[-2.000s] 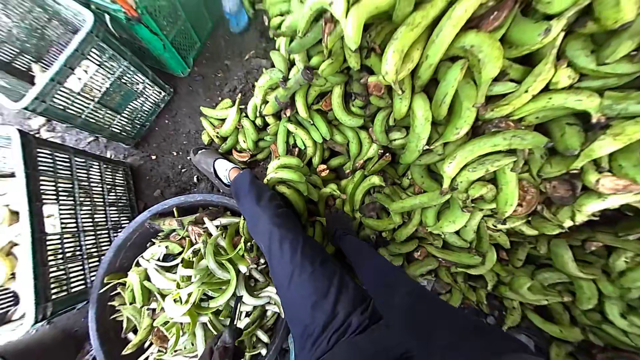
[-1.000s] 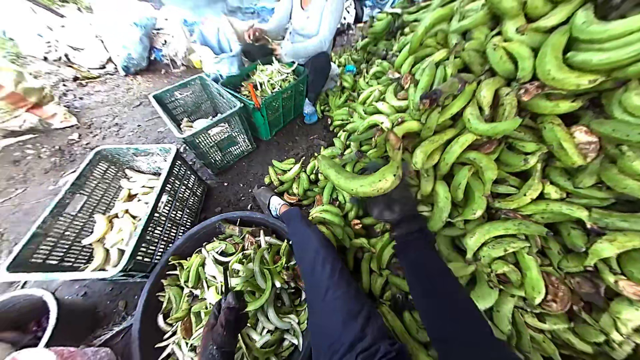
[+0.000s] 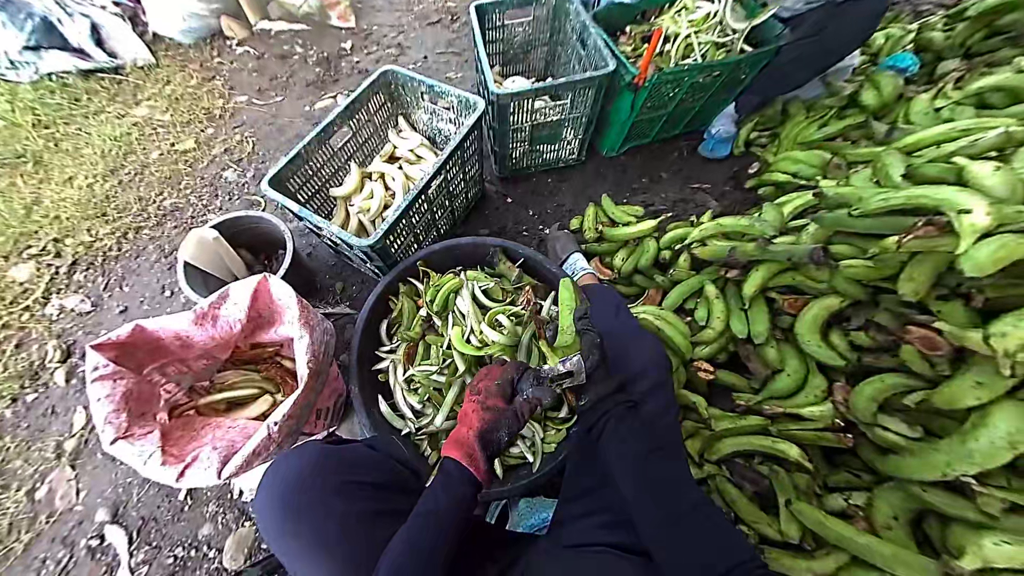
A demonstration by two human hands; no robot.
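My left hand (image 3: 500,404), in a red and dark glove, grips a small metal-bladed tool (image 3: 566,373), perhaps a peeler or knife. Its blade lies at the lower end of a green plantain (image 3: 566,314), held upright in my dark-gloved right hand (image 3: 590,344). Both hands are over the right part of a black round tub (image 3: 370,320) filled with green and white peel strips (image 3: 472,320). My right fingers are partly hidden behind the plantain and the tool.
Green plantains (image 3: 808,320) are heaped on the right. Peeled ones lie in a green crate (image 3: 320,160) beyond the tub. A pink sack (image 3: 120,384) and a bucket (image 3: 188,280) stand left; two more crates (image 3: 552,88) and a person's leg (image 3: 808,56) are farther back.
The plantain has moved from above the heap to over the tub, beside my left hand. The view has swung left. Two seconds ago no plantain shows raised in my right hand.
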